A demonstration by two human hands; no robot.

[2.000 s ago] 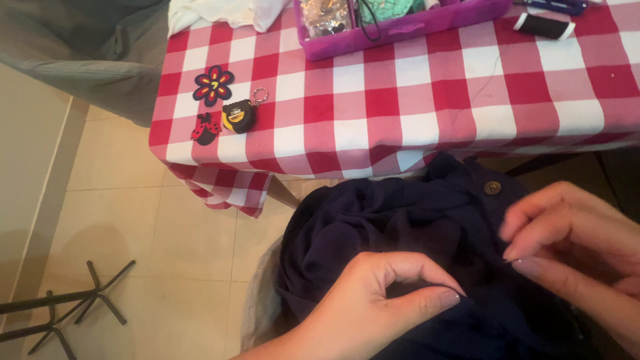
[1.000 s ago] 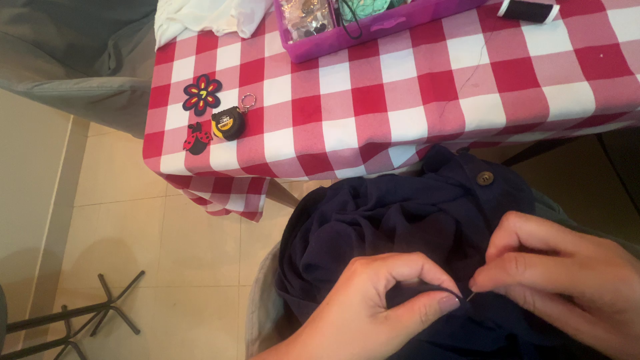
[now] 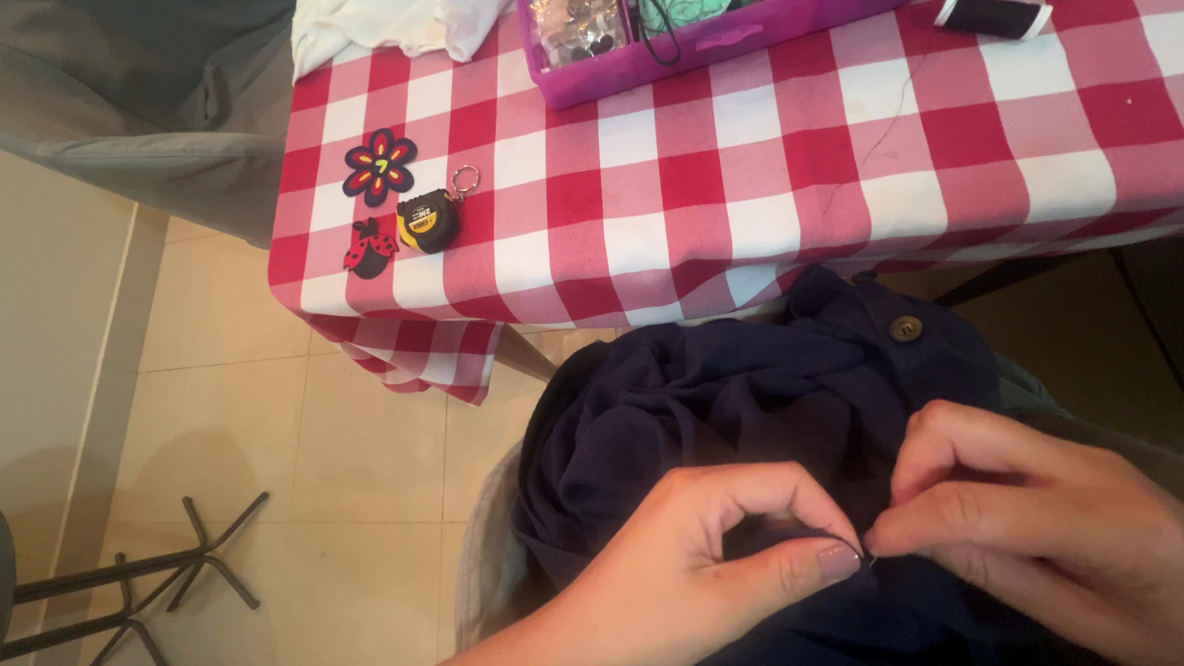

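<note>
Dark navy fabric (image 3: 684, 398) with a brown button (image 3: 906, 328) lies bunched on my lap. My left hand (image 3: 740, 564) pinches a fold of it between thumb and index finger. Close beside those fingertips, my right hand (image 3: 1027, 518) holds a thin sewing needle (image 3: 873, 559) at the fold; part of the needle is hidden by the fingers. A dark thread (image 3: 890, 125) lies over the checked tablecloth, below a spool of black thread (image 3: 993, 18).
On the red-and-white tablecloth (image 3: 638, 176) are a purple sewing box (image 3: 610, 85), a small tape measure (image 3: 429, 221), a flower patch (image 3: 379, 166), a ladybug patch (image 3: 371, 251) and white cloth (image 3: 398, 28). Black metal legs (image 3: 194, 555) stand on the floor at left.
My right hand was apart from my left two seconds ago; it has moved left, and its fingertips are now close beside my left fingertips. My left hand keeps its pinch.
</note>
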